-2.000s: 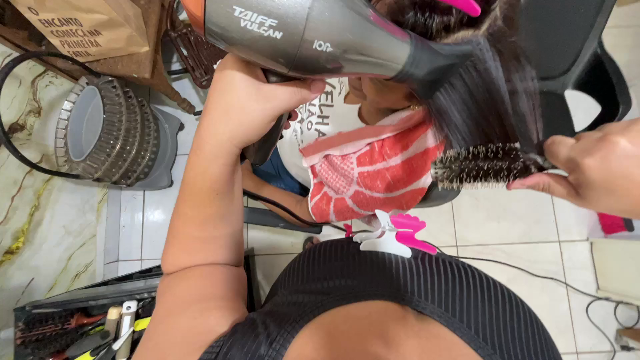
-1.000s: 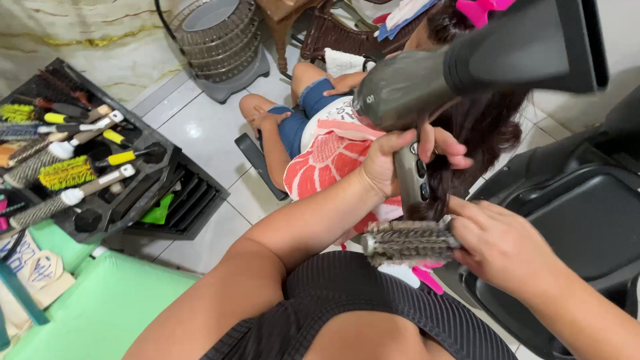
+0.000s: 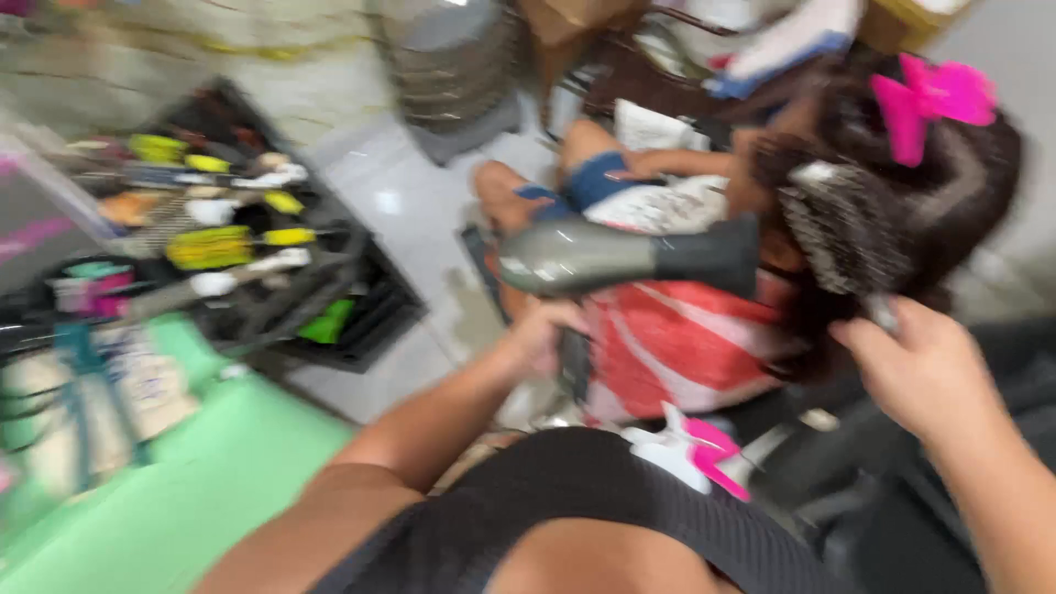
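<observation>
My left hand grips the handle of a grey hair dryer, whose dark nozzle points right, toward the hair of a seated person. In my right hand is a round hairbrush, its bristles against the dark hair at the side of the head. A pink butterfly hair clip holds hair on top of the head. A red and white towel lies over the person's shoulder and back. White and pink clips are fastened on my black top. The view is blurred by motion.
At left, a black organizer holds several brushes, beside a green padded surface with a cloth item on it. A grey ribbed container stands on the tiled floor at the back. Black chair parts are at lower right.
The dryer, earlier pointing up and right, now lies nearly level, its nozzle toward the hair. My right hand has brought the brush from beside the dryer handle up to the head.
</observation>
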